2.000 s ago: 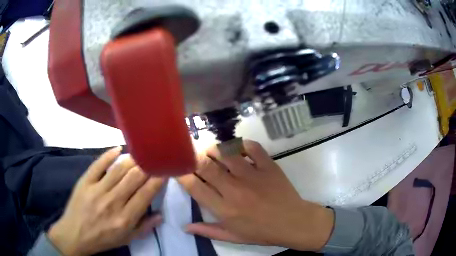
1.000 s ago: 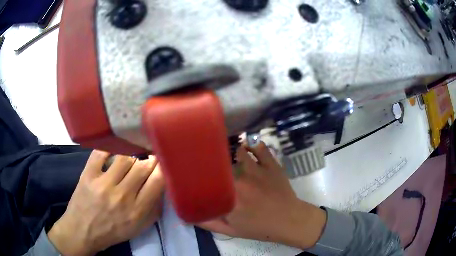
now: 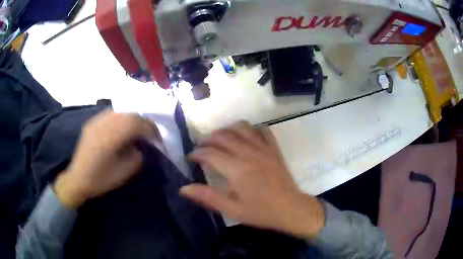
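Observation:
The dark garment panel lies in front of me, reaching from the left to below the machine head. A white strip runs on it from the brightly lit presser foot towards me. My left hand, slightly blurred, pinches the dark cloth beside the strip. My right hand, also blurred, is over the cloth's right edge with its fingers apart; whether it touches the cloth is unclear. The white sewing machine has red front parts.
A black box-like item stands under the machine arm. The control panel is at the arm's right end. A yellow packet and a pink surface with a black strip are at right. Other dark cloth is at left.
The view has shifted, so the machine head sits higher and smaller. My hands have come away from the presser foot. Dark cloth now covers much of the white strips, and my left hand pinches it.

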